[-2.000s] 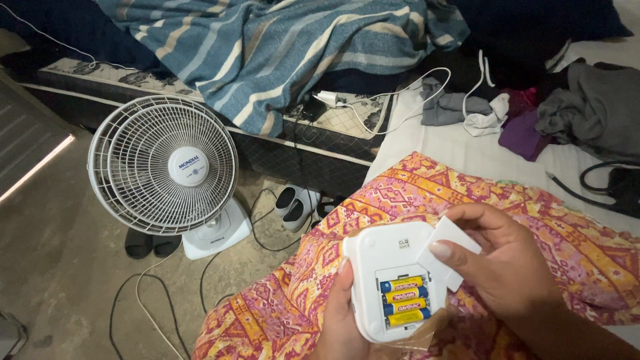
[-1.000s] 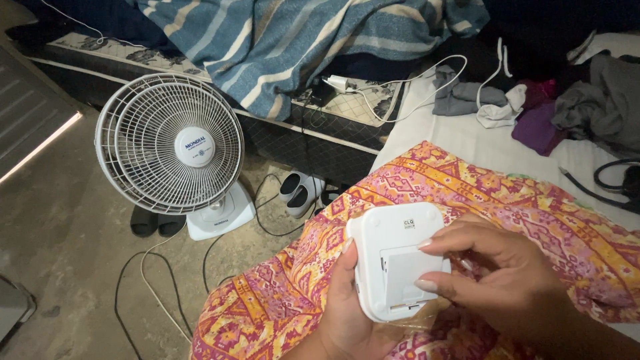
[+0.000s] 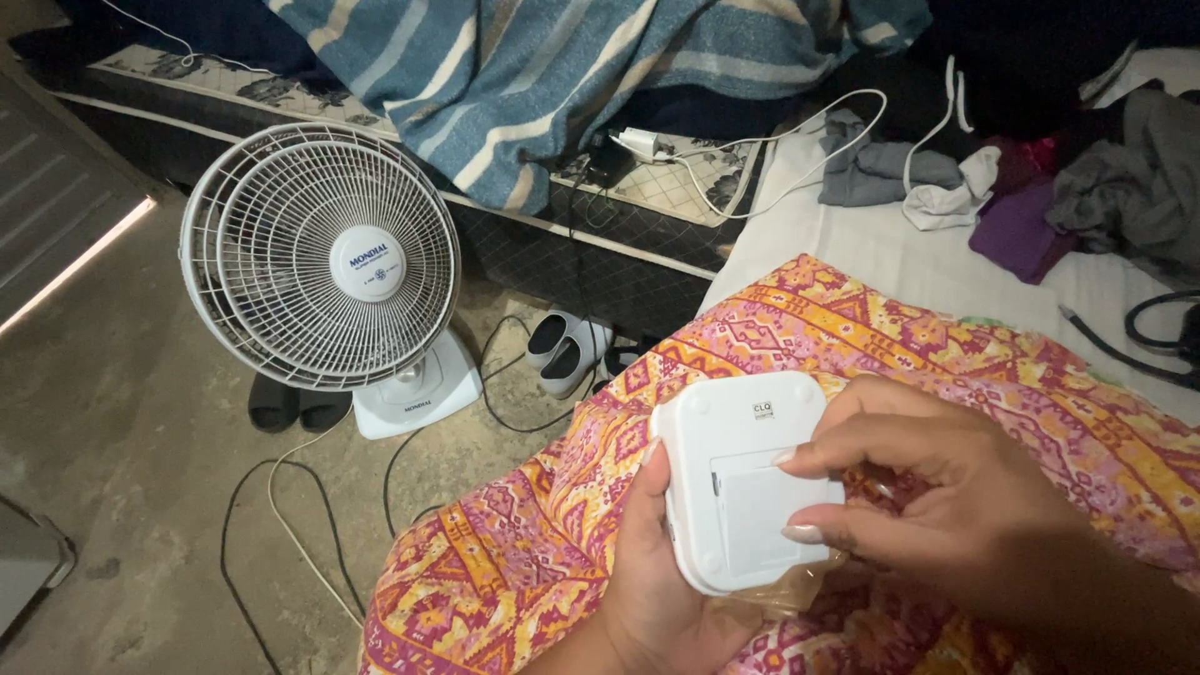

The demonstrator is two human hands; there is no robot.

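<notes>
A white plastic battery-powered device (image 3: pixel 727 422) with rounded corners lies back side up in my left hand (image 3: pixel 656 572), whose thumb rests along its left edge. Its battery cover (image 3: pixel 759 516) sits over the compartment, with a narrow dark gap at the cover's left side; the batteries are hidden. My right hand (image 3: pixel 928 478) has thumb and index fingertips on the right part of the cover. Beneath the device shows a piece of clear brownish plastic film or tape (image 3: pixel 792 589). Patterned pink and orange fabric (image 3: pixel 506 525) spreads under both hands.
A white Mondial fan (image 3: pixel 328 262) stands on the floor at left, with black slides (image 3: pixel 272 403), pale shoes (image 3: pixel 565 352) and loose cables (image 3: pixel 225 544) around it. A white charger (image 3: pixel 639 142) lies on the bed base beneath a blue striped blanket (image 3: pixel 525 75). Clothes (image 3: pixel 1022 225) lie on the white sheet.
Two seconds ago the cover was in my right hand beside the compartment with its yellow and blue batteries showing. It now lies over them, and my right-hand fingers press or rest on it.
</notes>
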